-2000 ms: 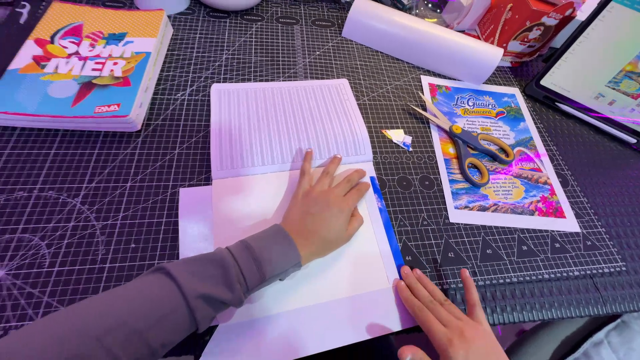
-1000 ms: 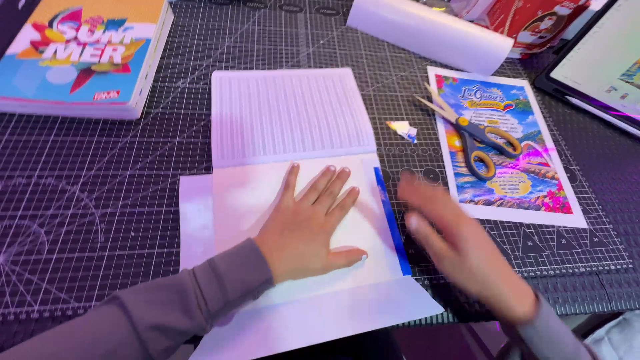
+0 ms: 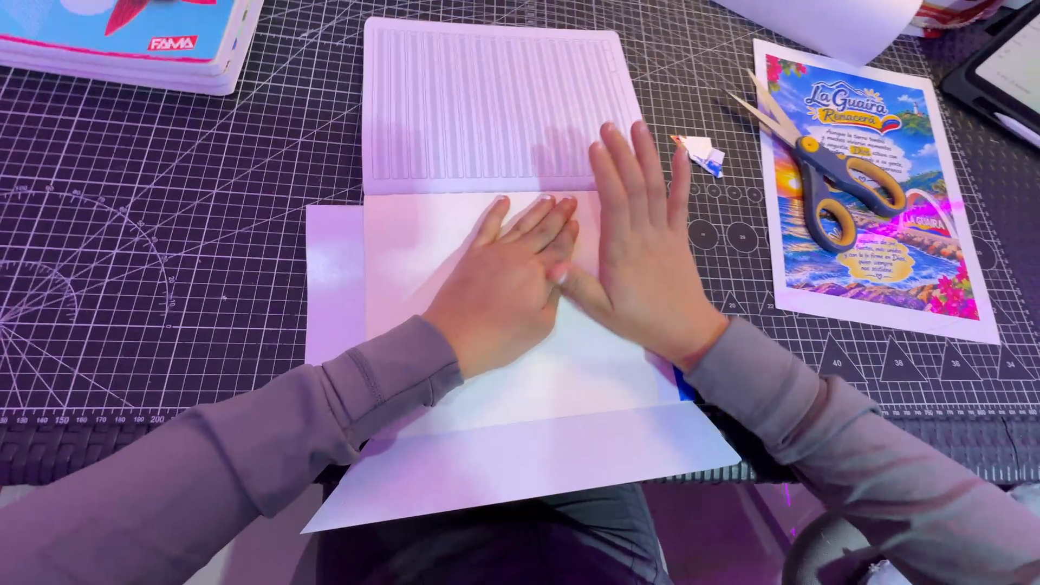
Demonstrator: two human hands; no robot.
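Observation:
My left hand lies flat, palm down, on the white inner cover of an opened notebook or booklet. Beside it my right hand rests along the cover's right edge, fingers spread and thumb touching or very near my left hand. Neither hand holds anything. White paper flaps stick out past the cover at the left and at the bottom. Above the fold lies a ribbed, lined panel. A bit of blue strip shows beside my right wrist.
Everything lies on a black gridded cutting mat. Scissors rest partly open on a printed colour sheet at the right. A small paper scrap is near my right fingertips. A thick notebook, a white sheet and a tablet stand farther back.
My right hand has moved from the mat at the lower right onto the cover's right side, next to my left hand. The blue strip along that edge is now mostly covered.

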